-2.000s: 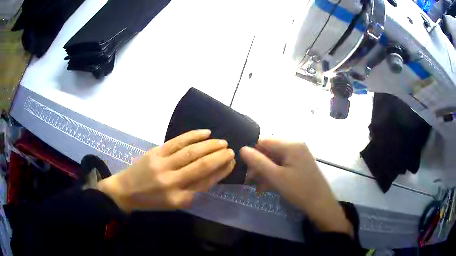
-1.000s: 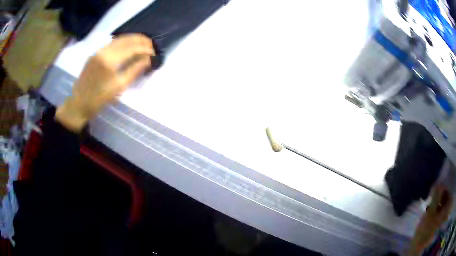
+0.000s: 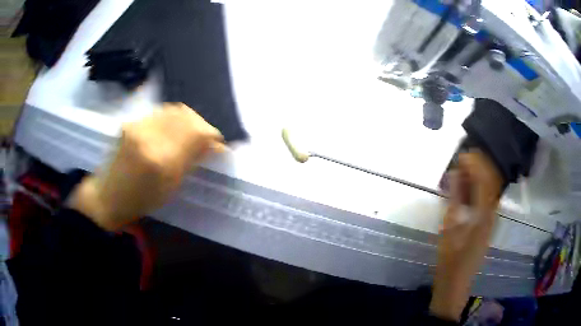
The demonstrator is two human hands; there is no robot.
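My left hand (image 3: 159,156) is blurred over the left part of the table. Its fingertips are at the near end of a flat black cut piece (image 3: 197,70), which stretches away from the hand and seems held by it. The stack of black cut pieces (image 3: 118,67) lies just left of that piece. My right hand (image 3: 471,197) is at the near side of the black finished pieces (image 3: 503,137), right of the machine's needle area. The right fingers are blurred, and whether they grip the cloth cannot be told.
The white sewing machine head (image 3: 433,44) with blue stripes is at the upper right. A grey ruler band (image 3: 286,223) runs along the table's front edge. A beige latch (image 3: 294,146) sits at the bed cover corner. Snips (image 3: 549,264) are at the far right, dark fabric (image 3: 51,32) at upper left.
The black piece that was under both hands is gone from the table middle. My left hand went to the stack and now has a piece drawn out rightward. My right hand moved to the finished pieces.
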